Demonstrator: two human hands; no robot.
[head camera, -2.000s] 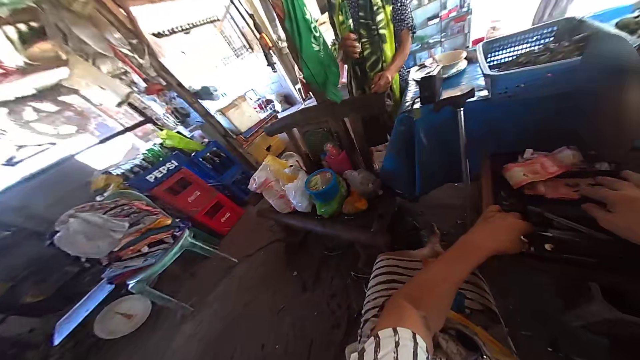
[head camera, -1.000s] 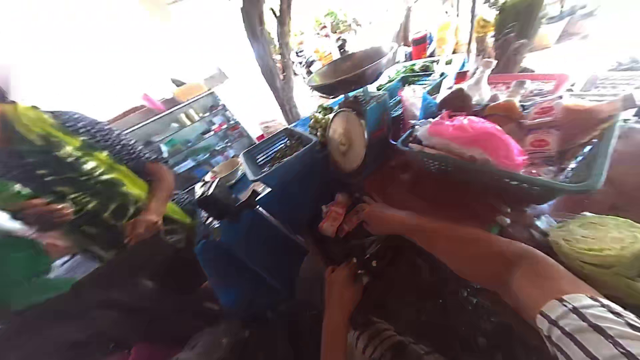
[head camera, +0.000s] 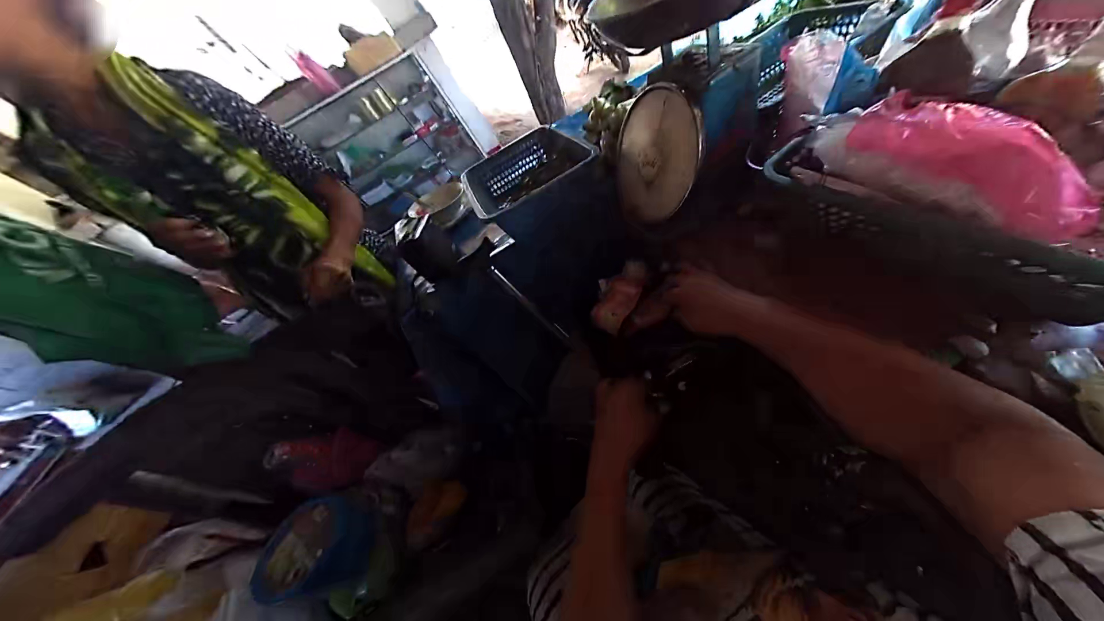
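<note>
Reddish banknotes (head camera: 618, 297) lie in a dark open drawer or box, dim in shadow. My right hand (head camera: 697, 300) is beside them, its fingers reaching into the dark at their right edge; whether it holds one cannot be made out. My left hand (head camera: 623, 404) is lower, at the near edge of the box, fingers curled and partly lost in shadow. Small pale pieces, perhaps coins (head camera: 681, 385), show just right of my left hand.
Ahead stand a blue plastic basket (head camera: 530, 172), a bowl (head camera: 440, 204) and an upright round lid (head camera: 660, 153). A pink plastic bag (head camera: 975, 164) lies in a basket at right. A person in a patterned top (head camera: 250, 172) stands at left. A blue tub (head camera: 297, 552) is lower left.
The view has swung far to the right since the earliest frame, then partly back left. My right hand, spread over the notes at first, now reaches in beside them.
</note>
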